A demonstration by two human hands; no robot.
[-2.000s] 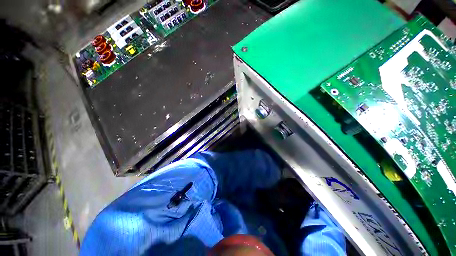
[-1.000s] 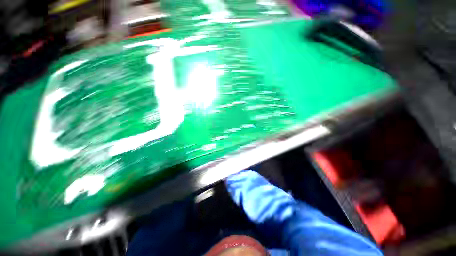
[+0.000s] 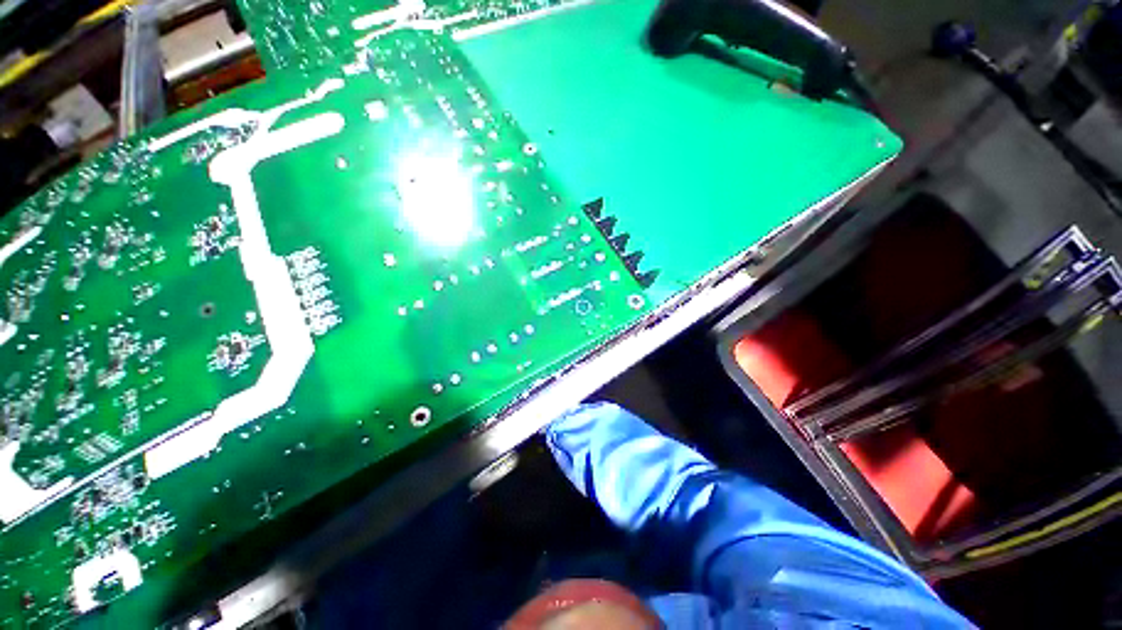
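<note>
A large green printed circuit board (image 3: 357, 283) lies solder side up on the green mat (image 3: 689, 135), filling the left and middle of the head view. It has thick white tracks, small joints and a bright glare spot. Part of another green board (image 3: 295, 31) shows behind it. My right light blue sleeve (image 3: 689, 505) reaches up to the front edge of the machine under the board; the right hand itself is hidden there. My left hand is not in view.
A black handheld scanner (?) (image 3: 763, 43) lies at the mat's back right. A black tote bin (image 3: 849, 492) with red lining stands at the right, with thin metal frames (image 3: 960, 332) in it. Grey floor lies beyond.
The view has swung right: the side table has left the picture and the tote bin and scanner have come in. Since the last frame the picture has sharpened and the sleeve is nearly unmoved.
</note>
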